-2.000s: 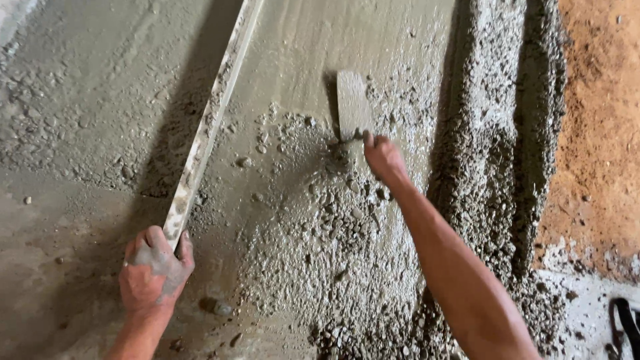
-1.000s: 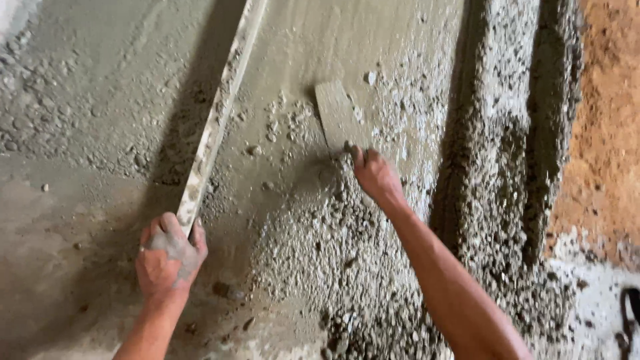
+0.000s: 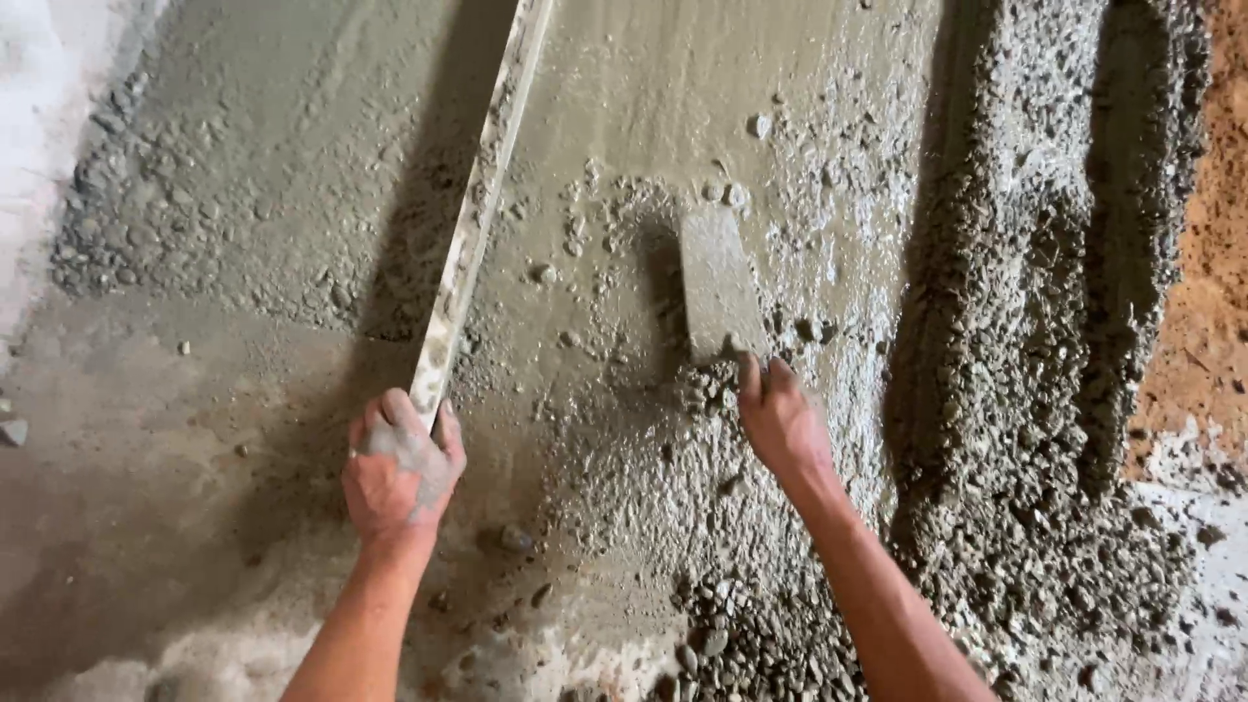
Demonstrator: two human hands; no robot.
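My left hand, smeared with grey cement, grips the near end of a long, mud-spattered straightedge that runs away to the top of the view. My right hand is closed around the handle of a trowel; the fingers hide most of the handle. The flat rectangular blade points away from me, over wet concrete with loose pebbles around it. Smooth, wet concrete lies beyond the blade, and rougher, stonier mix lies nearer.
Rough ridges of concrete run along the right, beside orange soil. Loose gravel lies at the bottom. A bare floor slab is at the left, below a pebbly concrete edge.
The trowel blade has shifted over the wet concrete, and its tilt differs from a second ago. My left hand has kept its hold on the straightedge.
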